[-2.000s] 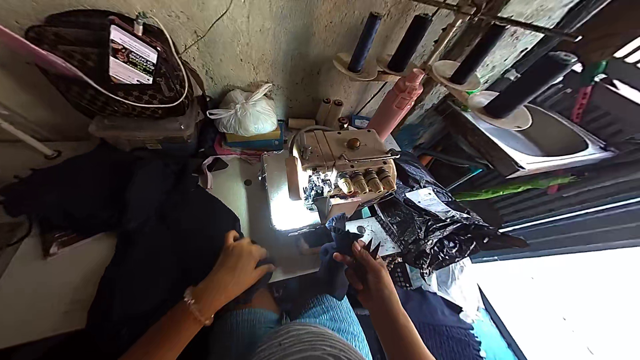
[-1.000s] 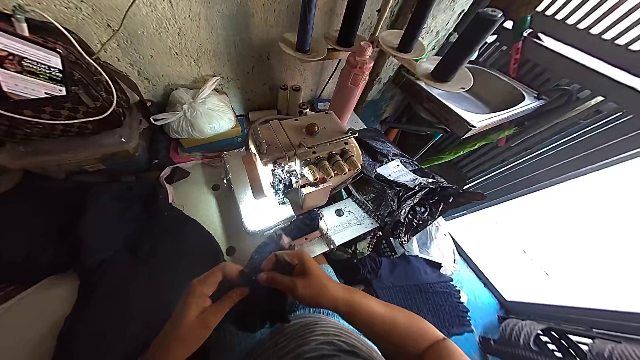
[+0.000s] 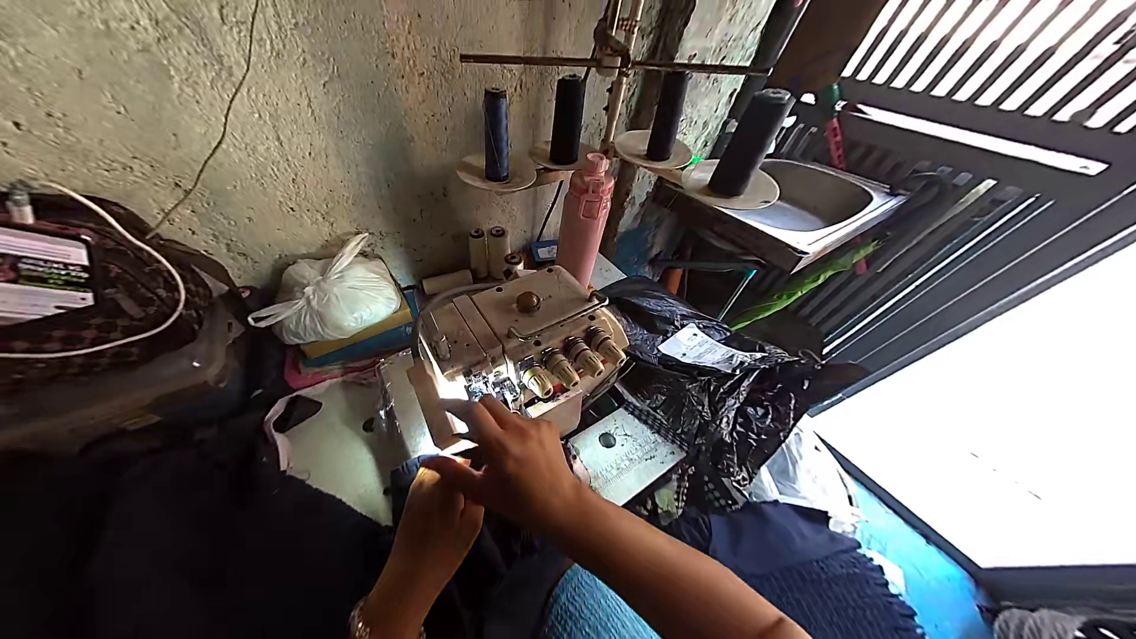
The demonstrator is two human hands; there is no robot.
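Note:
An overlock sewing machine (image 3: 506, 328) stands in the middle, its lamp lighting the needle area. My right hand (image 3: 515, 457) is raised in front of the needle area with fingers spread; its fingertips overlap the machine, and contact cannot be told. My left hand (image 3: 435, 515) is just below and left of it, by the machine's front edge, at a piece of dark navy fabric (image 3: 408, 470); its fingertips are partly hidden by my right hand. More dark fabric (image 3: 222, 541) spreads over the table's left side and my lap.
Thread cones (image 3: 497, 138) stand on a rack behind the machine, beside a pink bottle (image 3: 586, 222). A tied white plastic bag (image 3: 337, 288) sits at the back left. A black plastic bag (image 3: 737, 382) lies at the right. Pleated navy fabric (image 3: 816, 577) is at the lower right.
Both hands, together over the lap at the fabric one second ago, have moved up to the machine's front. My right hand has come off the fabric and opened. The view has shifted.

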